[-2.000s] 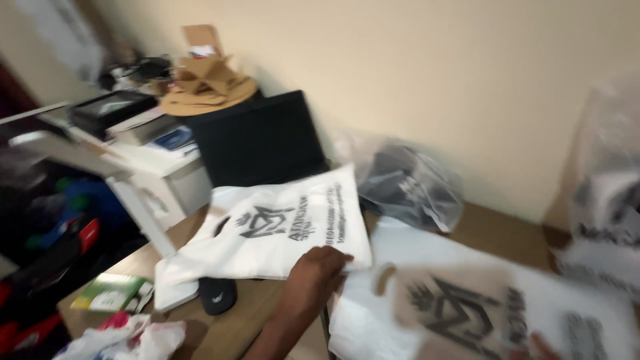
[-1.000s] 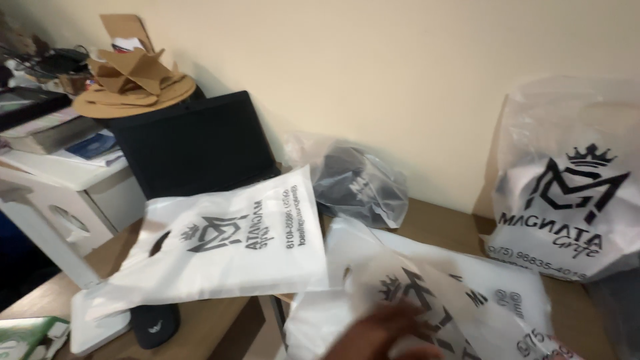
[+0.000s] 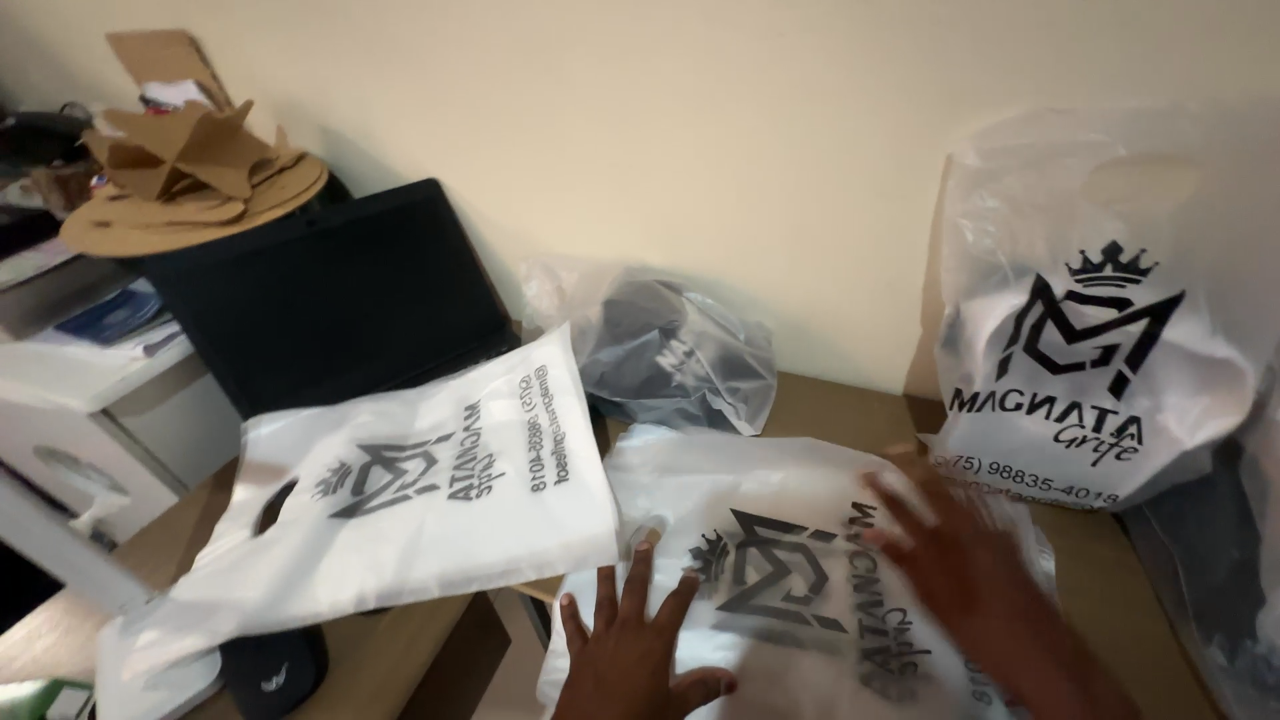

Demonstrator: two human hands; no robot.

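Note:
A translucent white plastic bag with a dark crown logo (image 3: 790, 470) lies on the wooden desk. My left hand (image 3: 635, 630) rests on its near left part, fingers spread, beside the cut-out handle. Over the bag's right part is my right hand (image 3: 950, 560), blurred, with its fingers apart; whether it touches the plastic I cannot tell. To the left, a white printed plastic bag (image 3: 420, 500) lies across the front of an open black laptop (image 3: 340, 300), its handle hole facing left.
A filled printed bag (image 3: 1080, 400) stands against the wall at right. A clear bag with dark contents (image 3: 680, 350) sits behind the desk bags. Cardboard pieces (image 3: 190, 170) lie behind the laptop. A black computer mouse (image 3: 275, 670) is at the near left.
Two seconds ago my left hand was at the edge of the left bag; it is now on the middle bag. The plastic that was raised and crumpled one second ago now lies flatter.

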